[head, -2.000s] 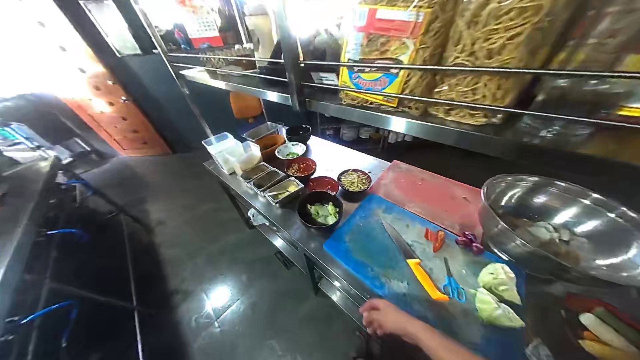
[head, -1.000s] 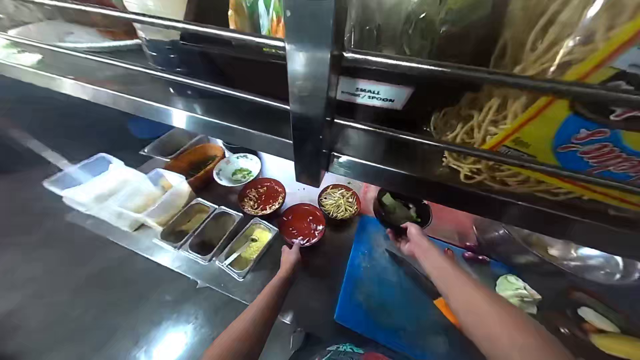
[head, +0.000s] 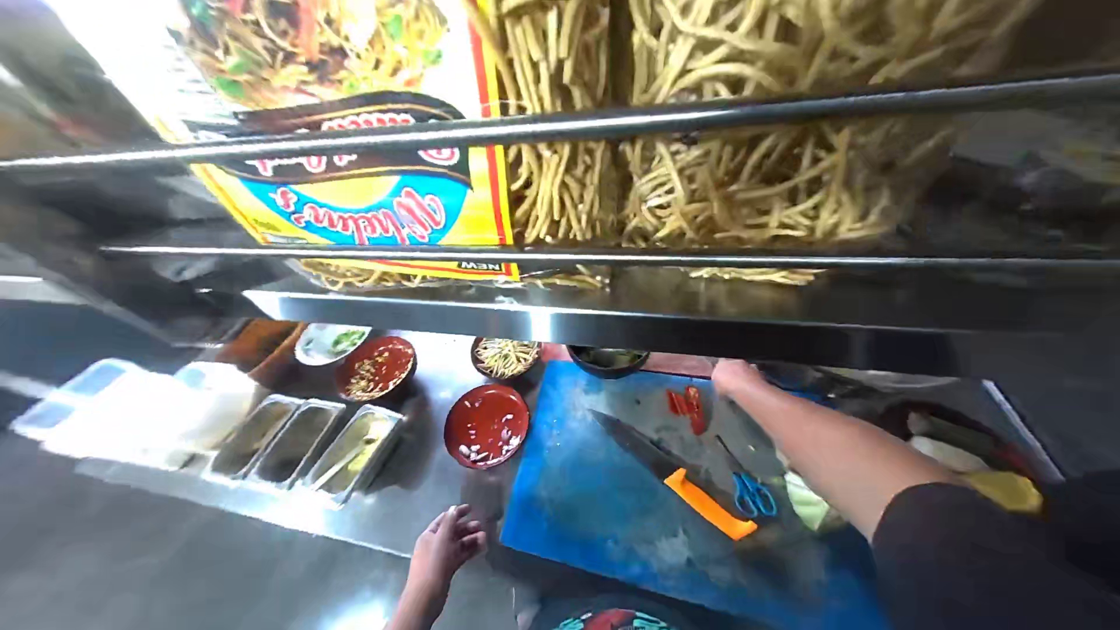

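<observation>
My left hand (head: 451, 541) hovers near the counter's front edge, fingers apart and holding nothing. Above it stands a red bowl (head: 486, 426) with white bits inside. My right hand (head: 737, 376) reaches to the back of the blue cutting board (head: 595, 490), near red chilli pieces (head: 687, 407); its fingertips are partly hidden, so its grip is unclear. A dark bowl with green leaves (head: 610, 359) stands left of it, partly under the shelf. A knife with an orange handle (head: 709, 505) lies on the board beside blue-handled scissors (head: 752, 494) and a cabbage piece (head: 809, 500).
A steel shelf (head: 542, 324) with bagged noodles (head: 787, 157) overhangs the counter's back. At left stand metal containers (head: 354, 455), clear plastic tubs (head: 188, 407) and bowls of chopped food (head: 376, 367). Sliced shoots (head: 505, 357) fill another bowl; vegetables (head: 997, 481) lie at far right.
My left hand has come away from the red bowl towards the front edge. My right hand has let go of the dark bowl of leaves and moved to the right. The view has swung.
</observation>
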